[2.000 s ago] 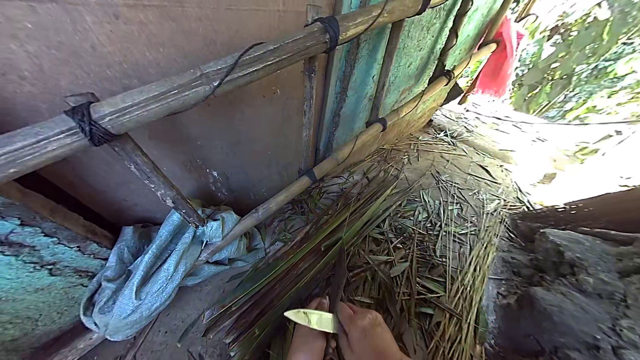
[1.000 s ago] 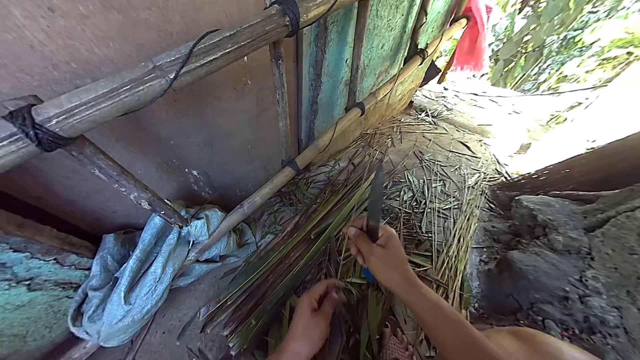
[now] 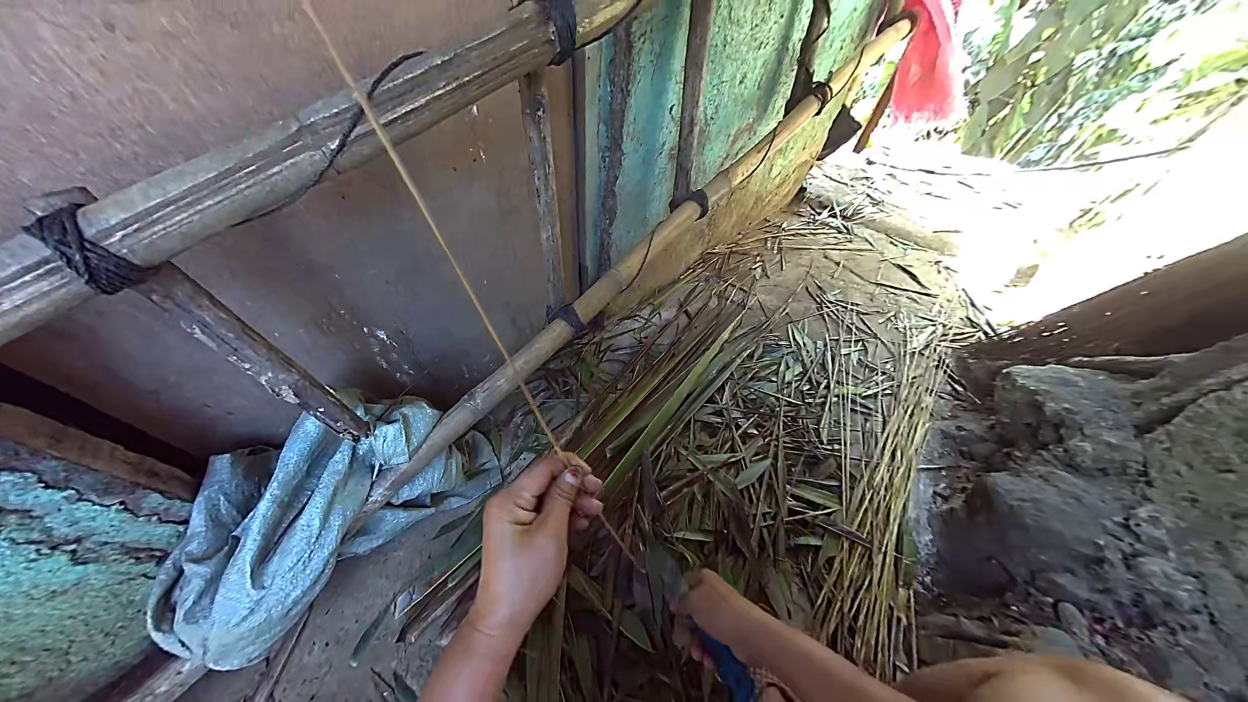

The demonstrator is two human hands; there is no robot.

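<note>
A long thin brown stalk [image 3: 444, 249] runs from the top left of the view down to my left hand [image 3: 546, 517], whose fingers are pinched on it. Its lower end extends past the fingers toward my right hand [image 3: 717, 619]. My right hand is closed around a blue handle [image 3: 726, 668] at the bottom; the blade above it is blurred and barely visible. Long green and brown leaf strips [image 3: 668, 395] lie beside and beyond my left hand. Right of them is a bundle of thin pale stalks [image 3: 892, 473], among scattered leaf pieces [image 3: 770, 468].
Bamboo poles [image 3: 624, 283] tied with black cord run diagonally along the wall [image 3: 468, 195] on the left. A pale blue woven sack [image 3: 283, 546] hangs at the lower pole. Rough rock [image 3: 1063, 526] borders the right side, and a red cloth [image 3: 926, 68] hangs at the top.
My left hand now grips a long stalk that the frame one second ago does not show in it. My right hand has moved down from above the leaves, still holding the blue-handled knife.
</note>
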